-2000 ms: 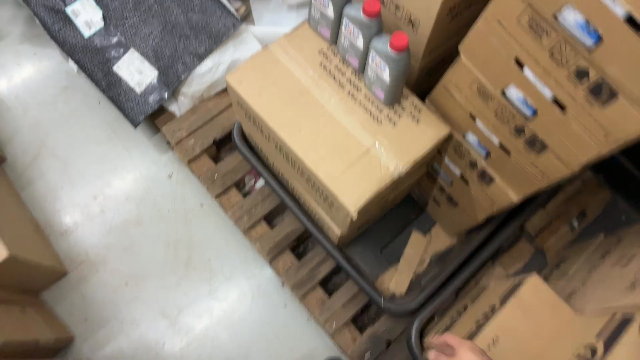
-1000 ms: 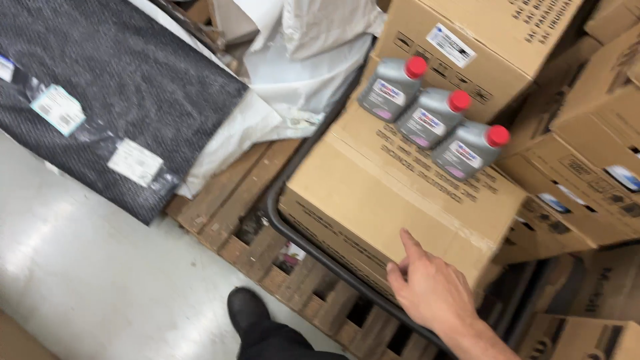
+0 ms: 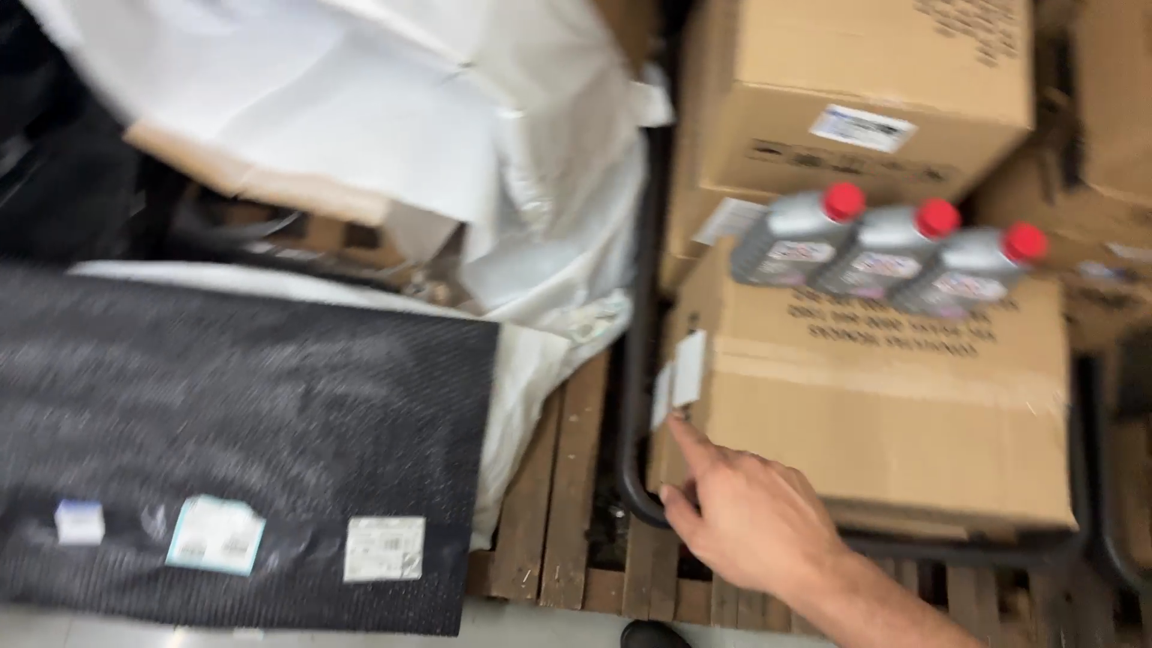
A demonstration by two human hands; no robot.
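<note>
My right hand (image 3: 756, 513) holds nothing; its index finger is stretched out toward white labels (image 3: 689, 367) on the left side of a taped cardboard box (image 3: 882, 423). Whether the fingertip touches the box is hard to tell. Three grey plastic bottles with red caps (image 3: 868, 256) stand on the far part of that box. The box sits within a black metal tube frame (image 3: 634, 423). My left hand is out of view.
A black textured sheet (image 3: 243, 432) bearing labels lies at the left. White plastic wrap (image 3: 450, 117) is heaped behind it. Wooden pallet slats (image 3: 567, 495) show underneath. More cardboard boxes (image 3: 873, 90) are stacked behind and right. A dark shoe (image 3: 652, 634) shows at the bottom edge.
My right hand, over the front of the box top one second ago, is now at the box's left end, finger still extended. The view has swung left.
</note>
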